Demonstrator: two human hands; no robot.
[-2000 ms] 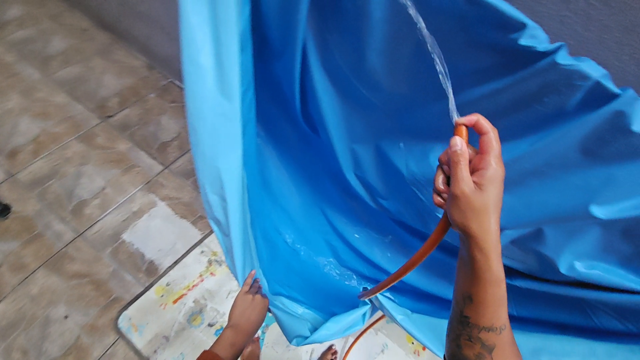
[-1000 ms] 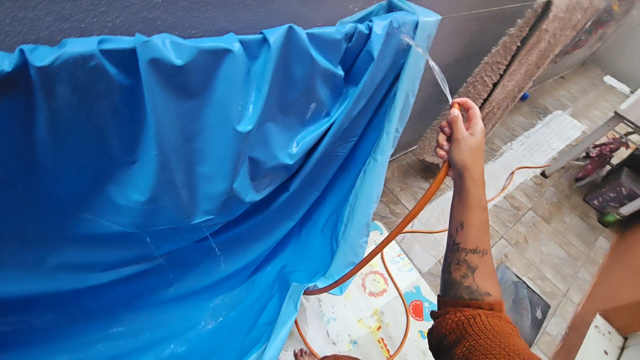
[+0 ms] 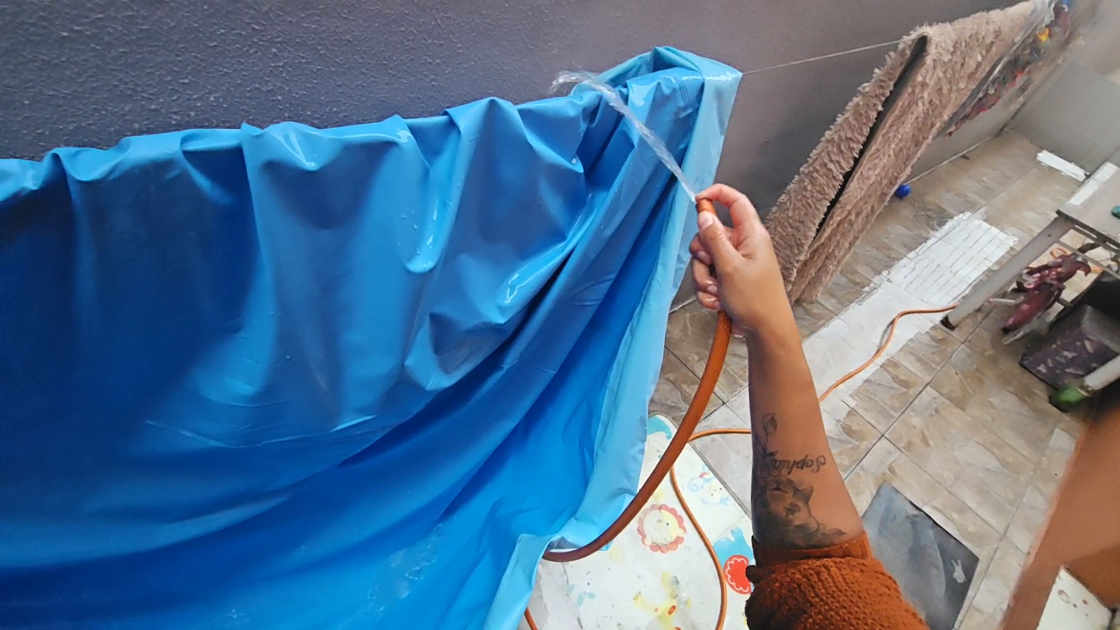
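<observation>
My right hand is closed around the end of an orange garden hose, thumb and forefinger at its mouth. Water shoots from it up and to the left, onto the top edge of a blue plastic sheet. The sheet hangs in folds along a dark textured wall, wet in places, with a lighter blue border at its right. From my hand the hose curves down to the sheet's lower edge, partly hidden there. My left hand is out of view.
A shaggy beige rug hangs on a line beside the wall. A patterned mat lies below the sheet. More hose crosses the tiled floor. At the right stand a table and a dark crate; a dark flat piece lies nearer.
The view has swung far to the right since the oldest frame. The water jet now strikes near the sheet's top right corner; my right hand still grips the hose.
</observation>
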